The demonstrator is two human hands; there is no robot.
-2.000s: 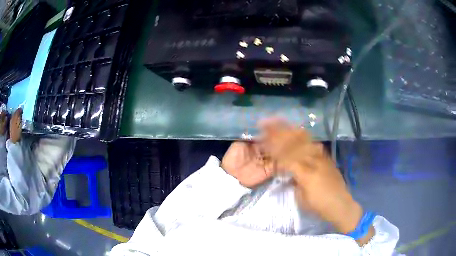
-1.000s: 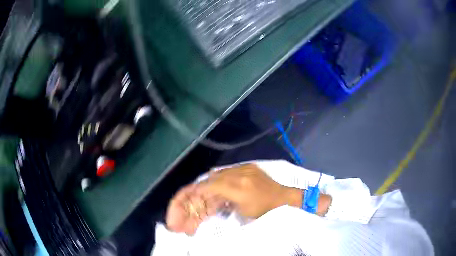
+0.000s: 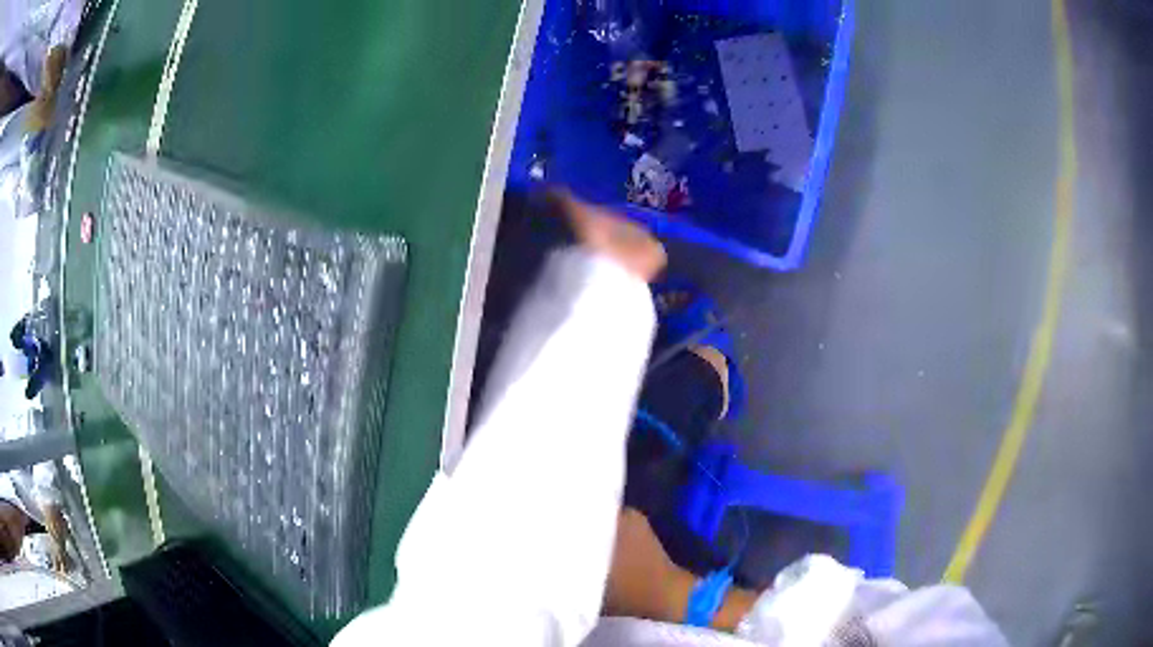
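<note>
My left hand [image 3: 620, 243] is at the near edge of a blue bin [image 3: 677, 234], blurred and partly cut off from sight by its white sleeve; whether it holds anything cannot be told. My right hand [image 3: 647, 569], with the blue strap at its wrist, is low in the picture and mostly hidden behind the left sleeve; its fingers do not show. The bin holds loose scraps, small pale pieces and a white perforated sheet [image 3: 765, 104].
A stack of clear blister trays [image 3: 240, 367] lies on the green bench at left. The bench's pale metal edge [image 3: 488, 240] runs beside the bin. A blue stool [image 3: 809, 499] stands on the grey floor. Part of a coworker's hand [image 3: 15, 525] shows at far left.
The view has swung right, from the press to the blue bin. The hands were together in front of the body; now they are apart, the left stretched out to the bin.
</note>
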